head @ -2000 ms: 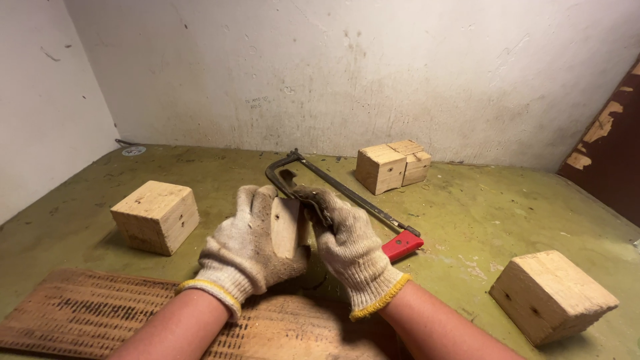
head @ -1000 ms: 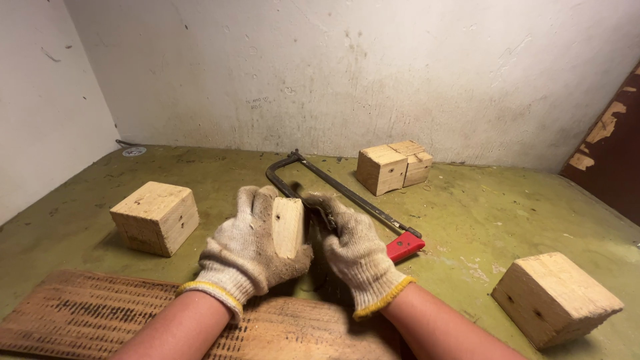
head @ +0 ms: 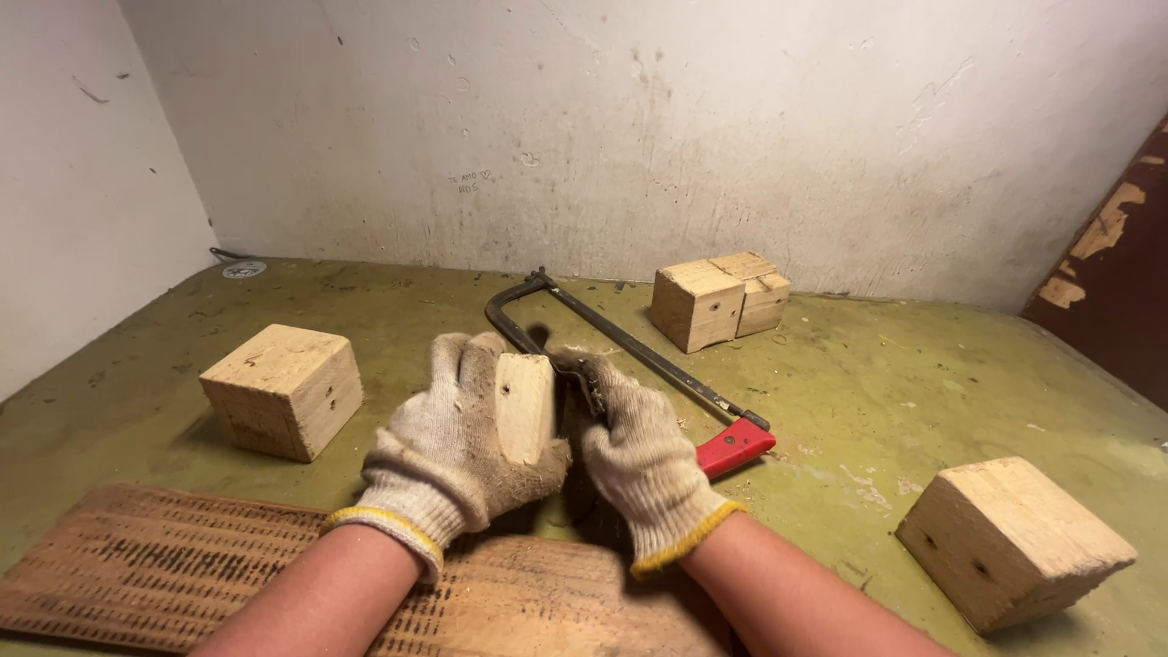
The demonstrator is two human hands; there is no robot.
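Note:
Both my hands wear off-white knit work gloves with yellow-edged cuffs, dirty at the fingers. My left hand (head: pixel 465 429) grips a small wooden block (head: pixel 524 409) with a nail hole in its pale face. Against the block's right side, my right hand (head: pixel 622 424) is curled around something thin and dark, perhaps sandpaper, mostly hidden by the fingers. Just beyond the hands lies a hacksaw (head: pixel 639 351) with a dark metal frame and a red handle, which my right hand partly covers.
One wooden block (head: pixel 283 388) sits at left, another (head: pixel 1013 538) at right. Near the wall (head: pixel 584 137) stand two adjoining wooden blocks (head: pixel 716 301). A grooved wooden board (head: pixel 173 557) lies under my forearms on the green tabletop (head: pixel 821 365).
My right hand, raised over the block's top two seconds ago, has come down to its right side. The block's pale face shows more fully. The saw and other blocks have stayed put.

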